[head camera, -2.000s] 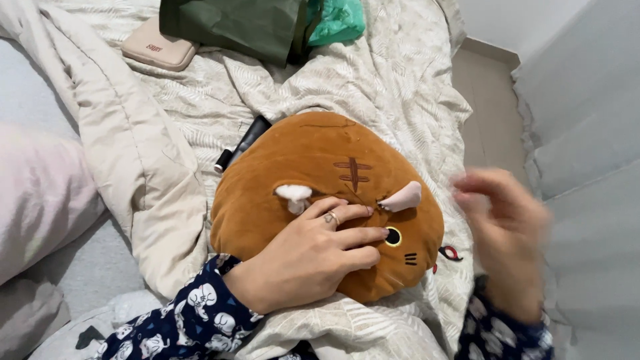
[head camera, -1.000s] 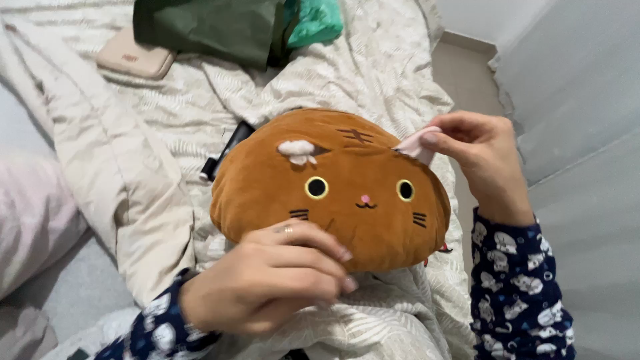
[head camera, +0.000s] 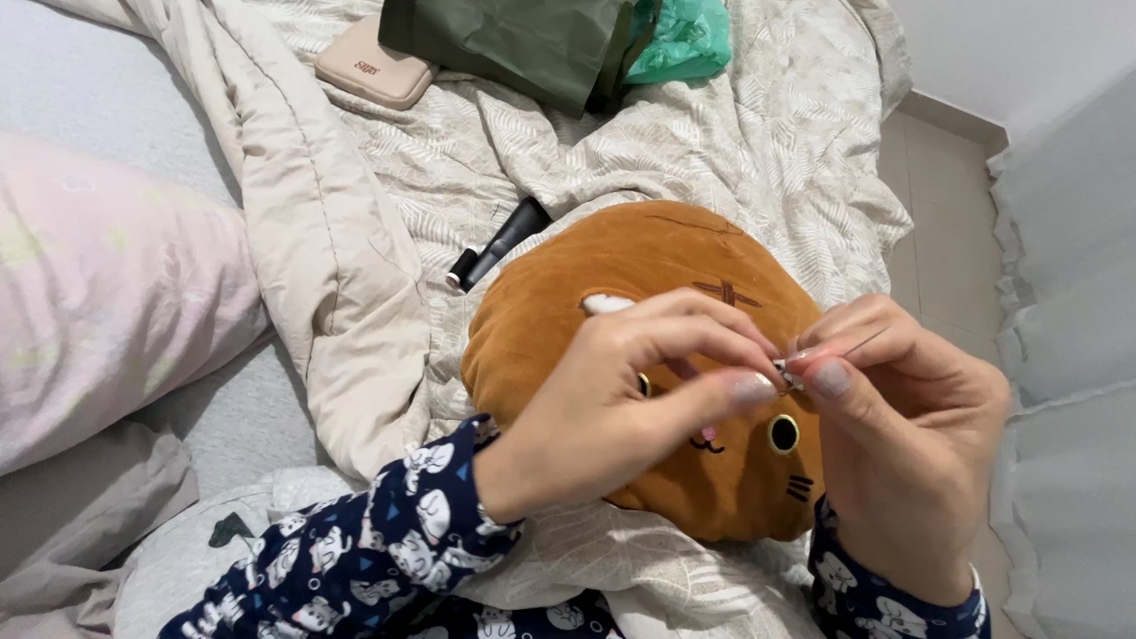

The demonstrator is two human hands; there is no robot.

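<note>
An orange-brown plush cat cushion [head camera: 550, 355] lies on the bed, its embroidered face partly behind my hands. White stuffing [head camera: 608, 303] shows at an opening on its upper left. My left hand [head camera: 621, 390] reaches over the cushion, thumb and fingers pinched at a small whitish bit above the cat's right-side eye. Close against those fingertips, my right hand [head camera: 905, 417] pinches the same spot, and a thin sewing needle [head camera: 865, 340] sticks out over its index finger. What exactly the left fingertips hold is hidden. A dark thread [head camera: 697, 222] lies across the cushion's top.
Beyond the cushion's left side lie a black thread spool [head camera: 461, 269] and a black tube-like object [head camera: 510, 240]. A beige pouch [head camera: 377, 62], a dark green bag [head camera: 506, 44] and a green plastic bag [head camera: 688, 40] are at the back. A pink pillow [head camera: 115, 293] is left.
My left hand has risen from the cushion's lower front to meet my right hand at the ear. A needle now shows at my right fingers. The cat's face has become partly covered.
</note>
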